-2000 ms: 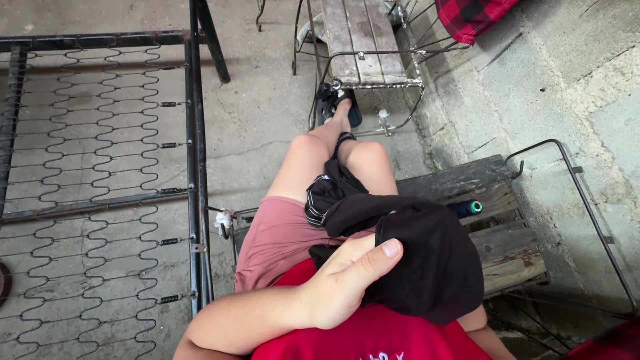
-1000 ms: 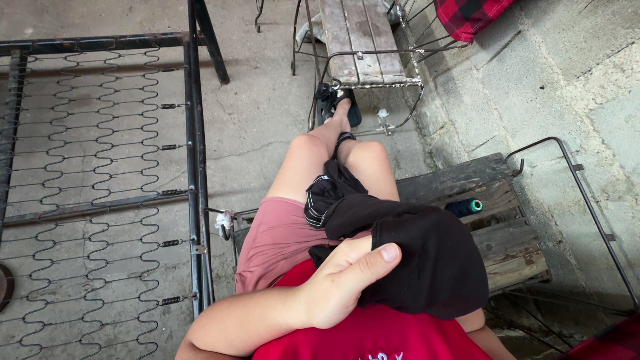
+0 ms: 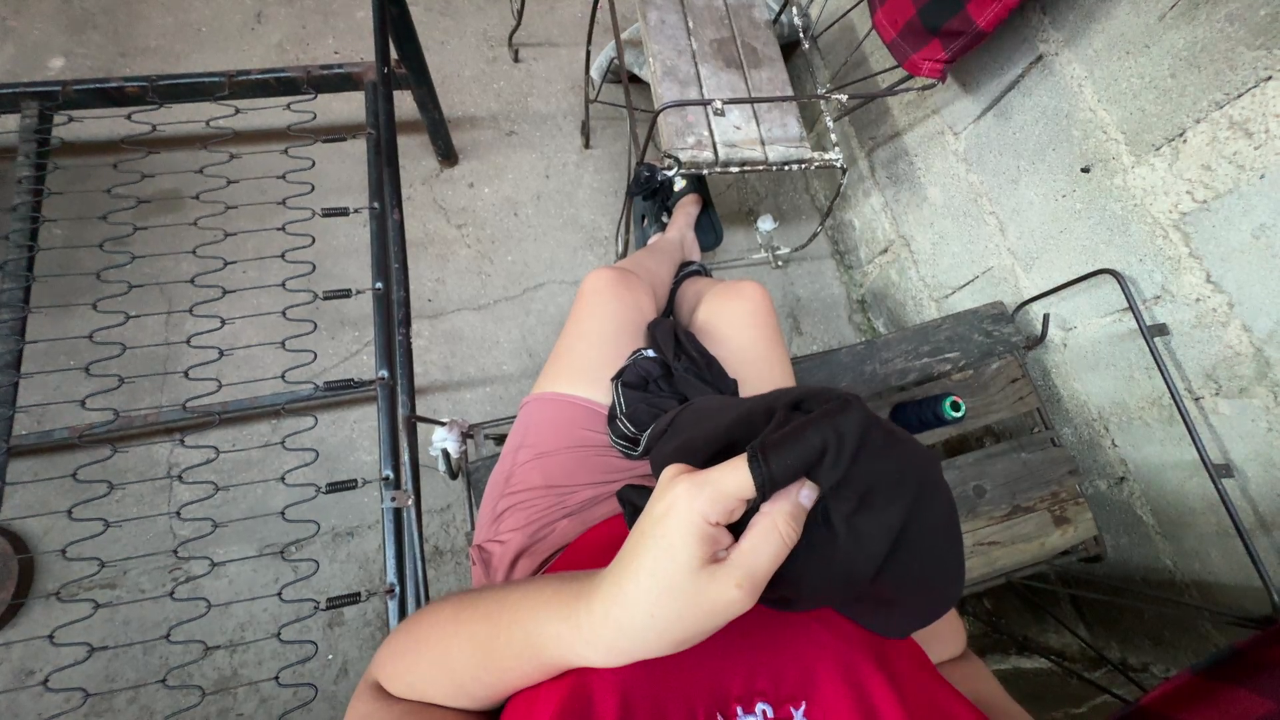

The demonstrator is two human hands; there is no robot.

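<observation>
A bundle of black fabric [image 3: 850, 500] lies across my lap and belly, its loose part with white stitching [image 3: 650, 400] trailing between my thighs. My left hand [image 3: 710, 540] has the cloth's hemmed edge between thumb and fingers, and the fingers run under the fabric. My right hand is hidden beneath the black cloth; only part of that forearm shows at its lower right. A spool of dark thread [image 3: 928, 412] lies on the wooden bench slats beside the cloth.
A black metal frame with wire springs [image 3: 385, 300] stands at the left. Ahead is a metal-framed seat with wooden slats [image 3: 725, 80], my feet under its near edge. A block wall [image 3: 1120, 180] and a bent metal armrest [image 3: 1190, 400] are at the right. Red-and-black checked cloth [image 3: 935, 30] hangs at the top.
My left thumb, which stuck out over the cloth before, now presses onto its hemmed edge. The black fabric over my hidden right hand has shifted and bulges further to the right.
</observation>
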